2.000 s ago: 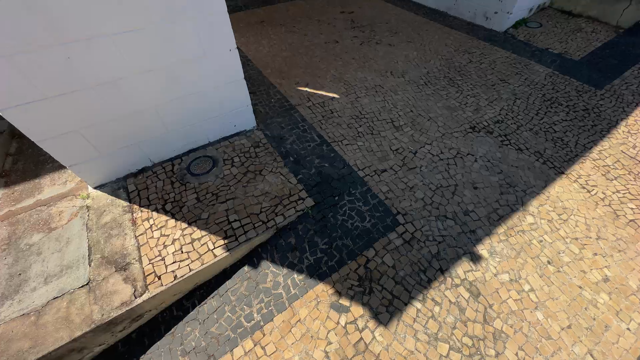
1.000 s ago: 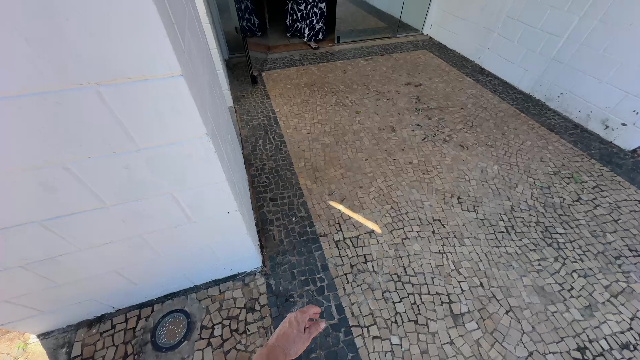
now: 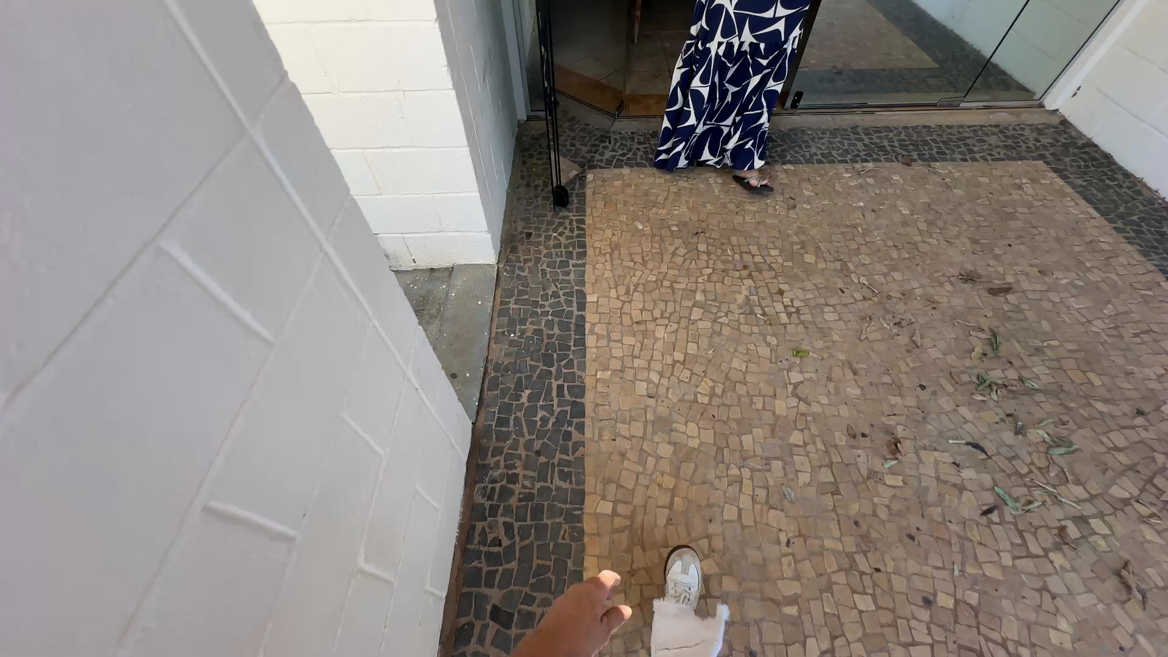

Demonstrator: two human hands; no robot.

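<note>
My left hand [image 3: 589,613] shows at the bottom edge, left of my shoe, held over the paving. It is empty, the thumb a little apart from the loosely curved fingers. Beside it, my white and beige shoe [image 3: 683,575] rests on the tan mosaic stone paving [image 3: 730,383] below a frayed white trouser hem [image 3: 689,630]. My right hand is out of view.
White block walls [image 3: 237,365] rise on the left and far right. A person in a navy and white patterned garment [image 3: 730,82] stands at the glass doorway, near a black thin-barred frame [image 3: 552,109]. Leaves [image 3: 985,383] lie on the right.
The view has moved toward the glass doorway. My left hand, out of sight two seconds ago, shows at the bottom one second ago and now. My shoe has come into view.
</note>
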